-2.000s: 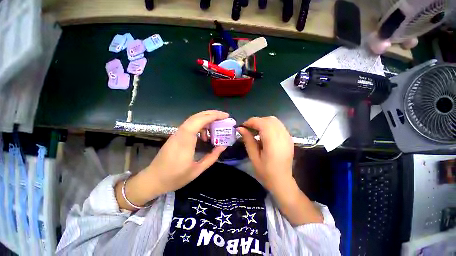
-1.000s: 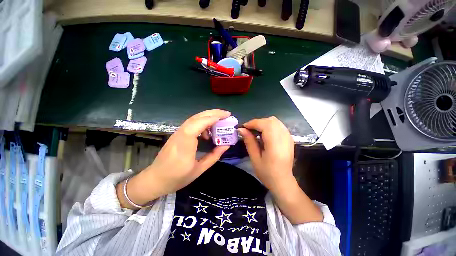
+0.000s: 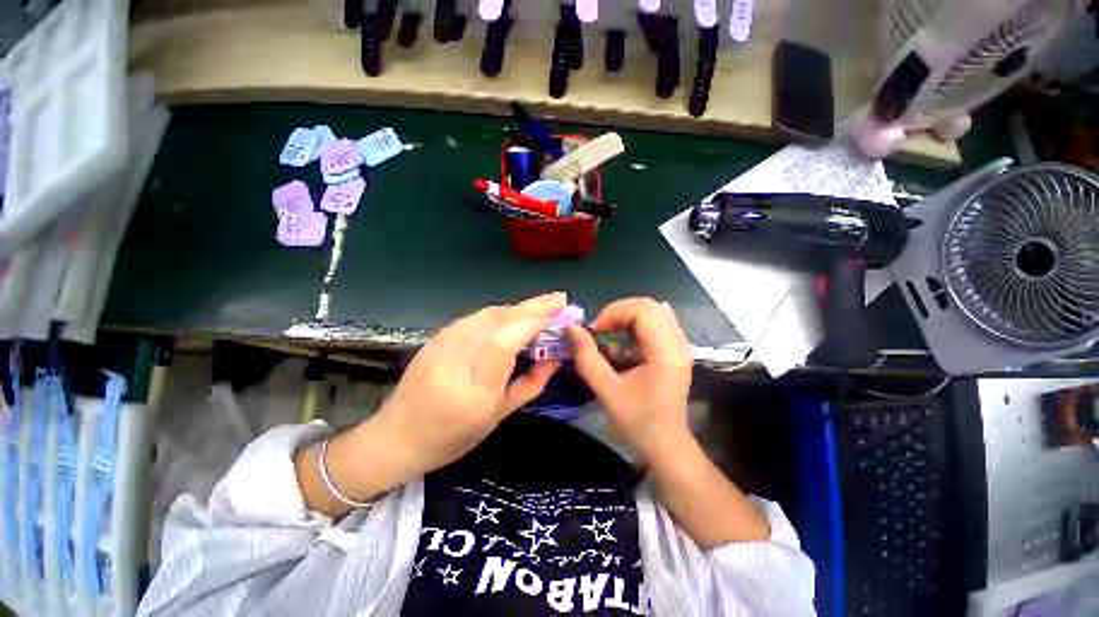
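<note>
My left hand (image 3: 464, 380) grips a small purple watch head with a printed card (image 3: 554, 342) at the bench's front edge, above my lap. The card is seen tilted and partly covered by my fingers. My right hand (image 3: 639, 368) touches the card's right side with thumb and fingertips; a thin dark tool (image 3: 612, 340) shows partly between its fingers. Most of the watch is hidden under my hands. Several loose purple and light blue cards (image 3: 342, 160) lie on the green bench at the back left.
A red basket (image 3: 553, 236) of pens and tools stands mid-bench. A black heat gun (image 3: 801, 229) lies on white paper (image 3: 771, 316), beside a grey fan (image 3: 1030, 259). Trays with light blue straps (image 3: 103, 470) stand left. Dark straps (image 3: 562, 54) hang over the ledge ahead; a phone (image 3: 803, 90) lies there.
The view has tilted, so the bench appears lower and more straps show. The watch head has turned from facing the camera to tilted, and my right fingers have moved onto it.
</note>
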